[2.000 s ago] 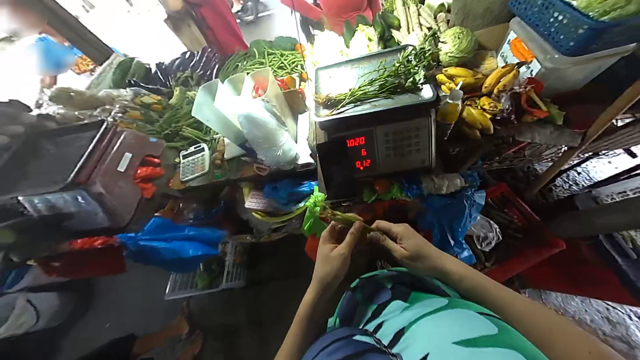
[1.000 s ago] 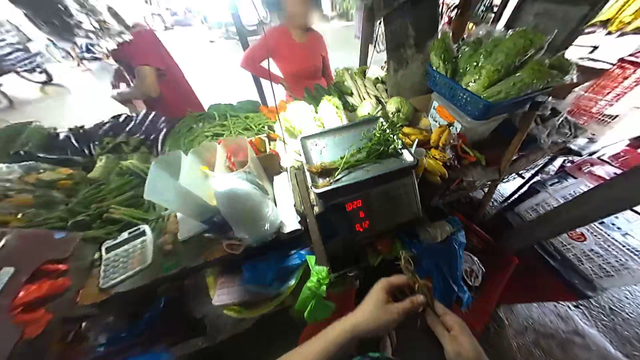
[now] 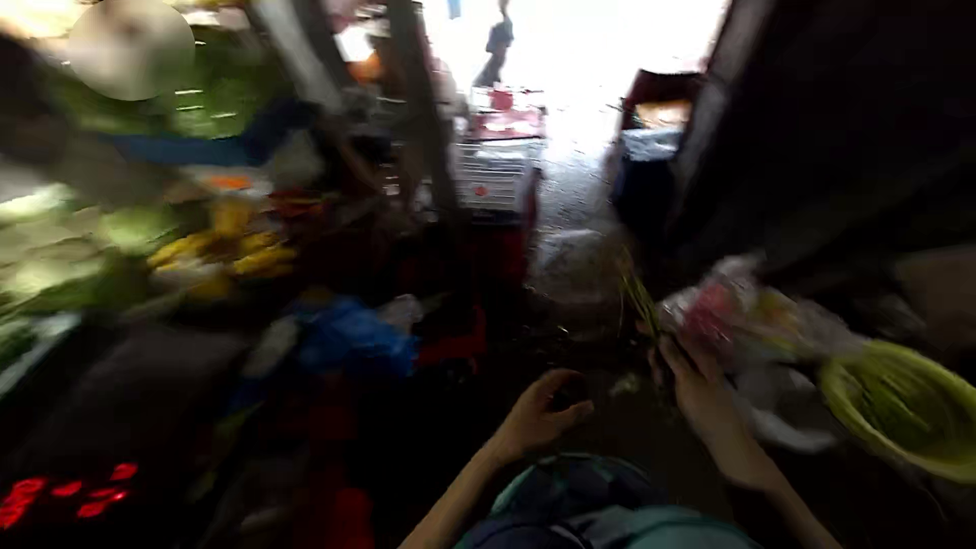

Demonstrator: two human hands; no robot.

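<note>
The view is dark and blurred. My right hand (image 3: 690, 381) is closed around a small bunch of thin green-brown stems (image 3: 640, 297), which point up and away. Beside it is a clear plastic bag (image 3: 720, 305) with reddish and yellow contents. My left hand (image 3: 545, 412) is held apart from the right one, fingers curled with a gap to the thumb, and nothing shows in it. A digital scale (image 3: 114, 412) with lit red digits stands at the lower left, part of its tray at the left edge.
A yellow-green basin (image 3: 862, 415) holding greens stands at the right. Blue plastic bags (image 3: 354, 335) hang left of centre, below yellow produce (image 3: 229, 255). A white crate (image 3: 492, 175) stands by a post (image 3: 423, 107); a wet walkway (image 3: 576, 183) runs beyond.
The view has swung far to the right, away from the scale. My hands, close together around the stems one second ago, are now apart, with the stems in my right hand.
</note>
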